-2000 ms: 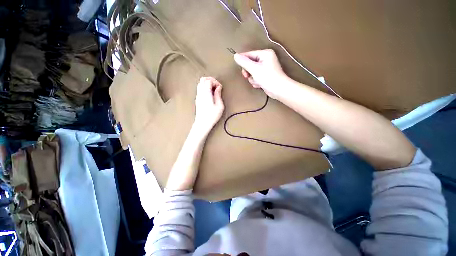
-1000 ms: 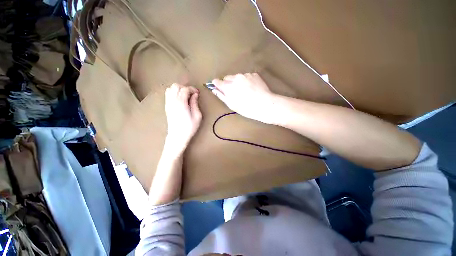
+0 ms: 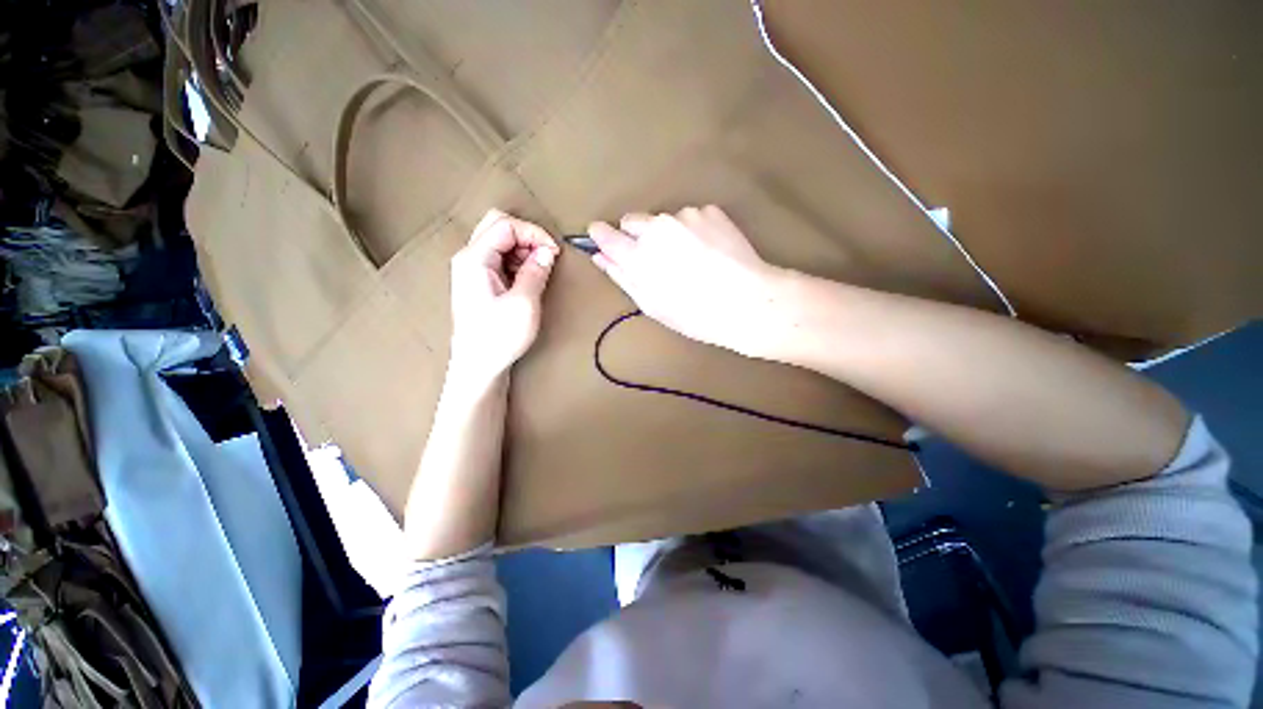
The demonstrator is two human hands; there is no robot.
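A large tan bag panel lies flat in front of me, with a stitched seam across it. An arched handle stands on its upper left. My right hand holds small dark thread snips, tips pointing left at my left hand's fingertips. A dark snips cord loops from under my right hand to the panel's right edge. My left hand rests on the panel with thumb and finger pinched; any thread end between them is too small to see.
More tan panels with a pale edge lie at the upper right. Other handles bunch at the upper left. Pale blue-grey material and brown bundles hang at the left. Dark racks of material stand at the far left.
Both hands have moved left and the right hand has come down beside the left. Since one second ago they have barely moved, and the left fingers have turned up slightly. The view has shifted over the panel.
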